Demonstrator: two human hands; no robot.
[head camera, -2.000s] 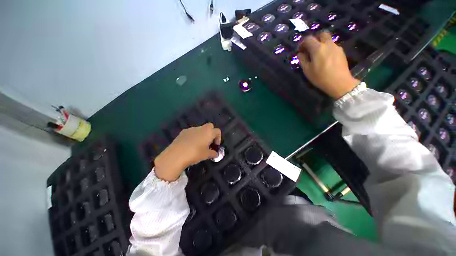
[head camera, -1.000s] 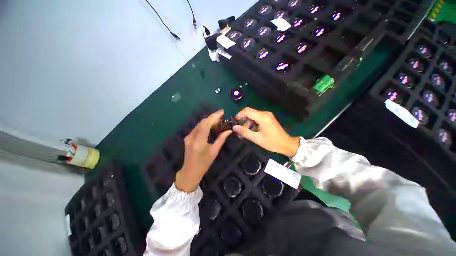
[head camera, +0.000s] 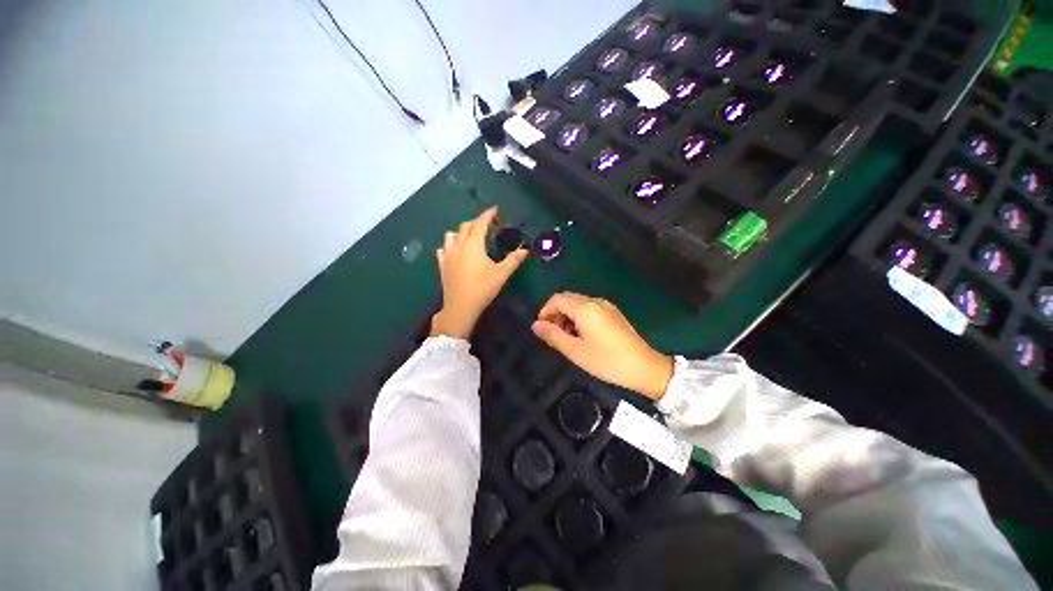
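My left hand (head camera: 471, 268) is over the green bench beyond the working tray, with its fingers around a dark smartwatch unit (head camera: 509, 239). A lone watch unit (head camera: 547, 245) with a lit centre lies just right of it. My right hand (head camera: 592, 335) is over the far part of the black foam tray (head camera: 537, 514), its fingers curled. Something small and dark shows between its fingertips, too hidden to tell. Dark watch units (head camera: 534, 464) sit in the near pockets, and a white label (head camera: 650, 436) lies on the tray's right edge.
A far foam tray (head camera: 681, 248) holds lit units, with a green piece (head camera: 742, 233) at its corner. Another lit tray (head camera: 878, 248) stands right, a third (head camera: 219, 502) left. A yellow-labelled container (head camera: 202, 382) stands by the wall. Cables (head camera: 381, 75) hang on the wall.
My right hand left the far tray and met my left over the working tray. Since then they have parted; my left hand moved with a dark unit to beside the lone unit.
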